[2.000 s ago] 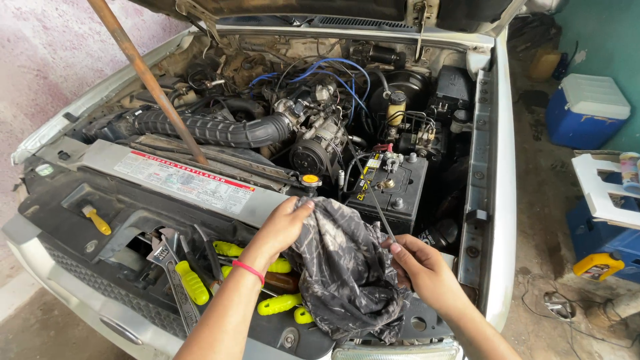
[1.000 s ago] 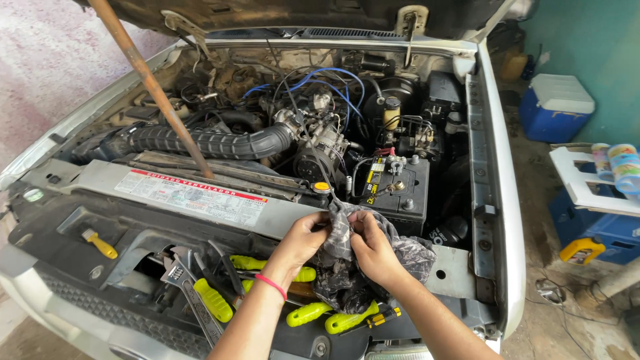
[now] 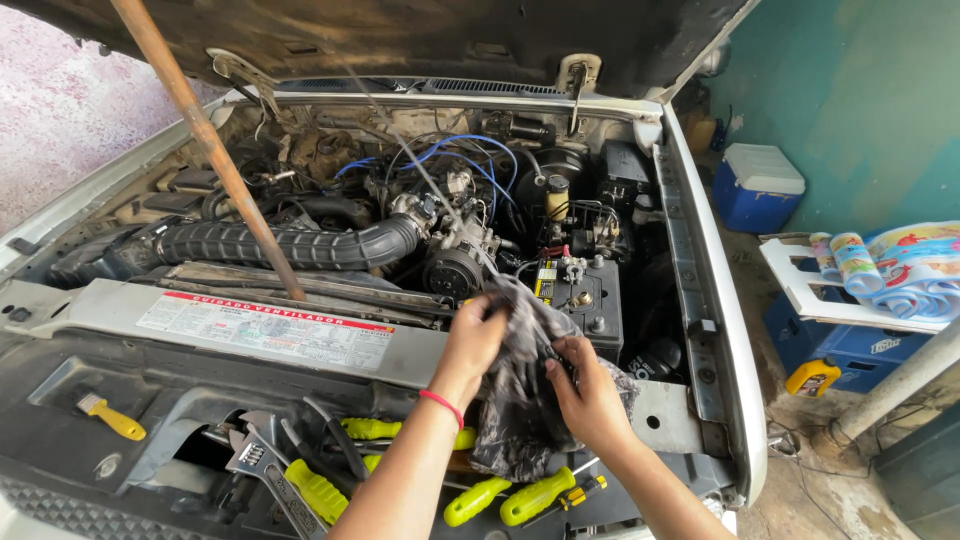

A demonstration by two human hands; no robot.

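Note:
A crumpled dark patterned cloth [image 3: 525, 405] hangs between my two hands over the front crossmember. My left hand [image 3: 476, 337] pinches its upper edge, where a long thin metal rod [image 3: 409, 150], perhaps a dipstick, rises up and left from the cloth. The cloth's right side is gripped by my right hand [image 3: 585, 379]; a dark thing by those fingers cannot be made out. Just behind the hands stands the car battery [image 3: 600, 304]. Below the cloth lie yellow-green-handled screwdrivers [image 3: 536, 495], and an adjustable wrench [image 3: 274, 469] rests farther left.
A rusty prop rod [image 3: 202, 142] stands under the raised hood [image 3: 420, 37]. The ribbed air intake hose [image 3: 292, 244] crosses the engine bay. A yellow-handled paintbrush [image 3: 112, 416] lies at left. Right of the car are a blue cooler [image 3: 754, 195], a crate [image 3: 862, 352] and a yellow bottle [image 3: 814, 377].
The thin rod now extends up and left from the cloth; two seconds ago a rod showed by my right hand. My hands have moved apart since one second ago, both still on the cloth.

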